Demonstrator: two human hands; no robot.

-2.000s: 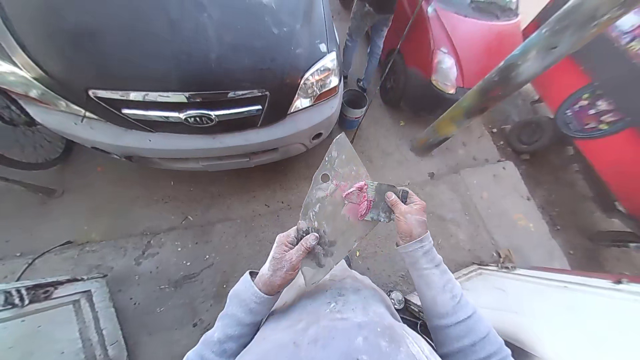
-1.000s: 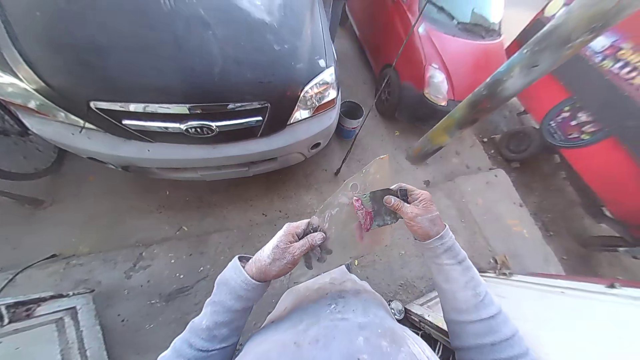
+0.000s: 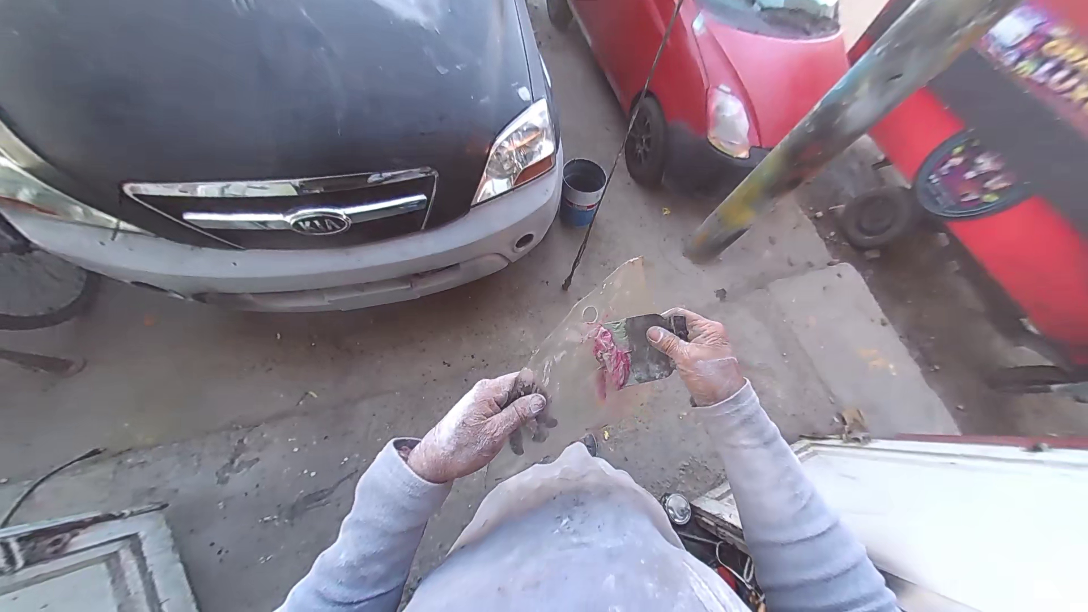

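Note:
My left hand (image 3: 484, 425), dusty with white powder, grips the left edge of a clear flat sheet (image 3: 565, 374), and its fingers show through from behind. The sheet has a round hole near its upper part. My right hand (image 3: 704, 353) holds a dark flat spreader blade (image 3: 648, 350) by its right end, thumb on top. The blade lies against or just over the sheet. Pink-red paste (image 3: 610, 357) is smeared at the blade's left edge, on the sheet.
A Kia car (image 3: 323, 246) stands ahead on the left, a red car (image 3: 722, 102) beyond. Between them is a bucket (image 3: 583, 191). A painted pole (image 3: 816, 136) slants at the right, near a tire (image 3: 875, 217). White panels (image 3: 952, 501) lie low right, another (image 3: 93, 565) low left.
The sheet has tilted to the right since the first frame. The person seen standing beyond the bucket two seconds ago is out of view.

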